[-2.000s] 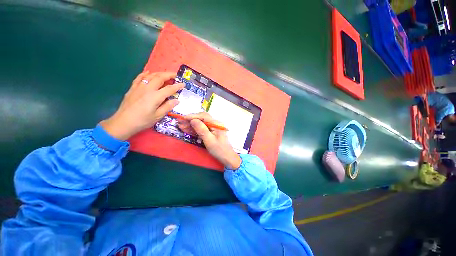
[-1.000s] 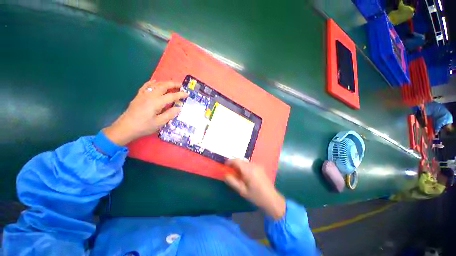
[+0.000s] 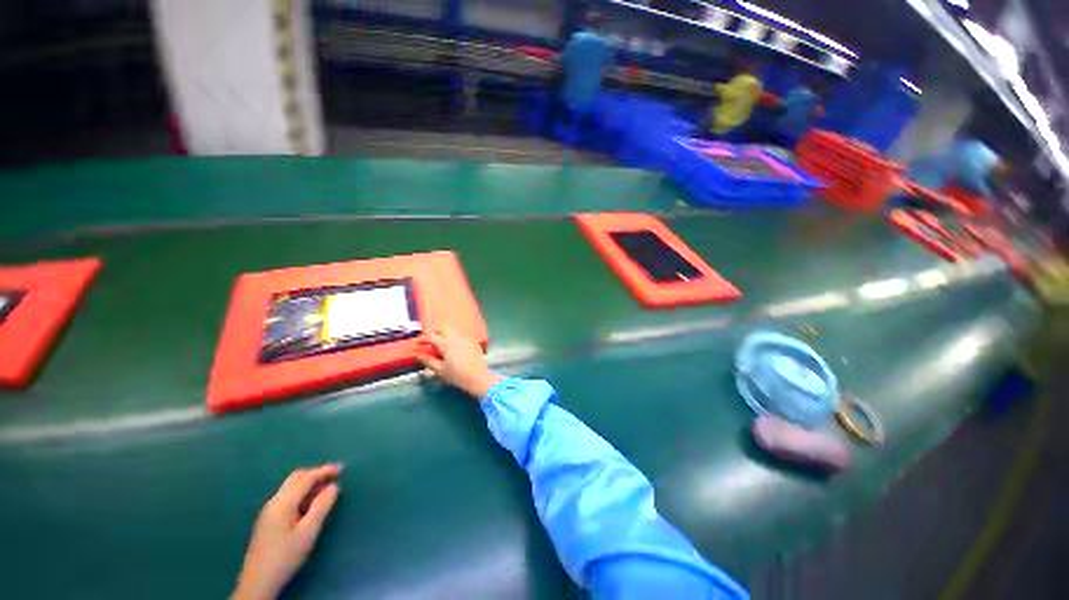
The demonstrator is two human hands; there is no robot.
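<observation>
The open tablet, with its white battery and a yellow strip showing, lies in a red-orange foam tray on the green line. My right hand is at the tray's front right edge, its fingertips on the rim close to the tablet's corner. Its fingers are blurred, and no orange tool can be made out in it. My left hand is over the green surface in front of the tray, empty, with the thumb apart from the fingers.
Another foam tray with a black tablet lies farther right, and one is cut off at left. A light-blue fan, mauve case and tape roll are at right. A blue crate, stacked red trays and people are beyond.
The view has swung up. The tray with the open tablet has moved away from me, beyond the metal strip. My left hand has left the tablet; my right hand has moved onto the tray's edge.
</observation>
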